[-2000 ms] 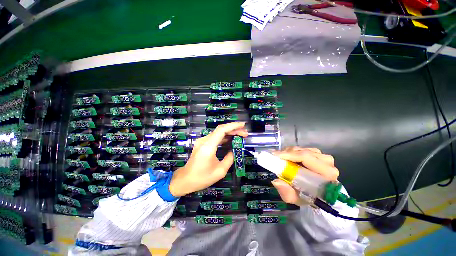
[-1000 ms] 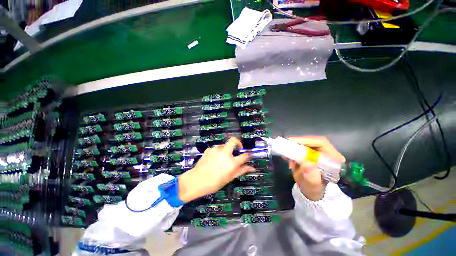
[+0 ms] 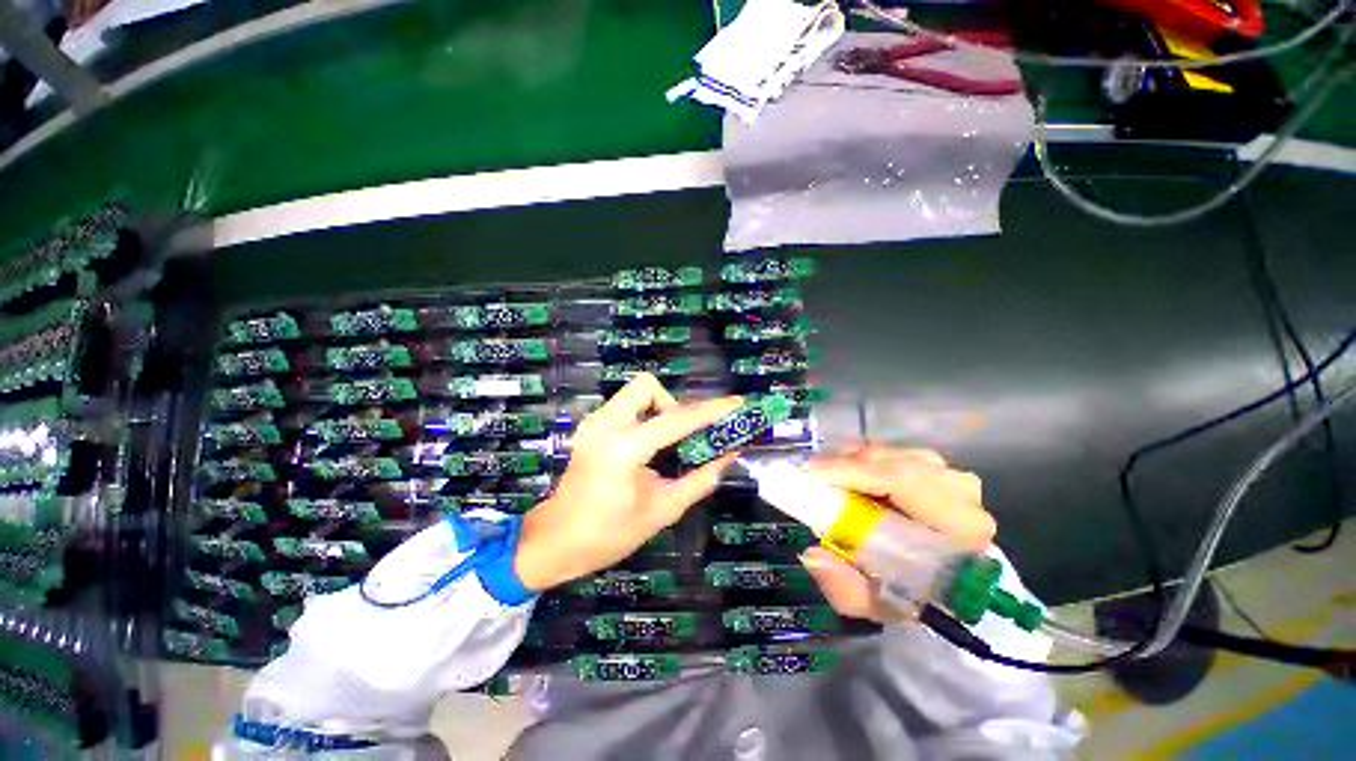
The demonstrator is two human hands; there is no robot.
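My left hand (image 3: 617, 483), with a blue wrist strap (image 3: 491, 559), holds a green circuit board (image 3: 735, 428) between thumb and fingers above the tray, tilted up to the right. My right hand (image 3: 907, 513) grips a translucent dispensing syringe (image 3: 892, 553) with a yellow band and green adapter (image 3: 993, 592). The syringe's pale tip is close to the board's lower edge; whether it touches cannot be told. Rows of similar boards sit in the clear blister tray (image 3: 577, 339) below and around my left hand.
More filled trays (image 3: 52, 431) stand at the left. A grey sheet (image 3: 870, 171) with red-handled pliers (image 3: 952, 67) and folded white wipes (image 3: 766, 57) lies at the far edge. A red-orange bin (image 3: 1219, 18) is beyond. An air hose (image 3: 1212, 543) and black cables (image 3: 1126, 498) run at the right.
One second ago my left hand was over the tray with no board clearly visible in it; now it holds one up. The syringe has moved slightly left and down, its tip beside the board.
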